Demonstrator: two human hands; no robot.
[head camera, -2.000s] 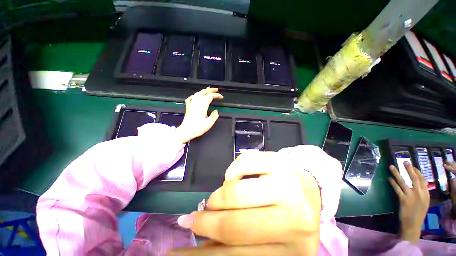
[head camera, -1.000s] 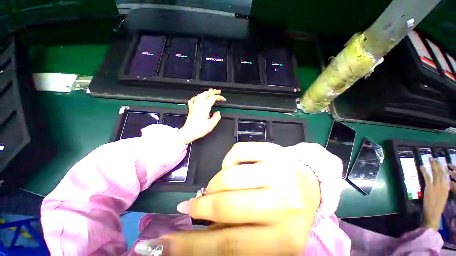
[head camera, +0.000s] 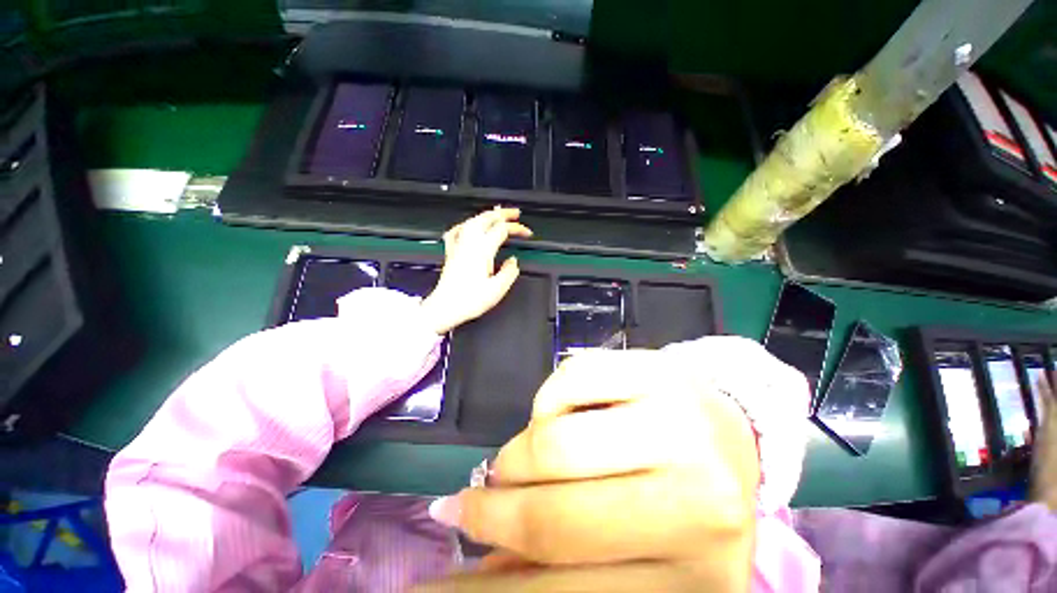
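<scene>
A black five-slot tray (head camera: 507, 431) lies on the green bench. Dark phones sit in its first, second and fourth slots from the left; the third and fifth slots show bare recesses. The phone in the fourth slot (head camera: 589, 310) is partly covered by my right hand. My left hand (head camera: 478, 272) lies over the tray's back edge beside the second slot, fingers spread and empty. My right hand (head camera: 626, 469) is raised close to the camera with curled fingers, cut off by the bottom edge; whether it holds anything is hidden.
A second tray (head camera: 464, 195) with five dark lit phones stands on a platform behind. A yellow-wrapped post (head camera: 794, 174) rises right of centre. Two loose phones (head camera: 800, 330) lie right of the tray. Another person's tray (head camera: 941, 440), sleeve and partial hand are at far right. Black trays (head camera: 46, 266) stand at left.
The view has shifted slightly, moving the scene right. The other person's hand has moved off the phones toward the right edge. A lower finger of my right hand no longer shows at bottom left.
</scene>
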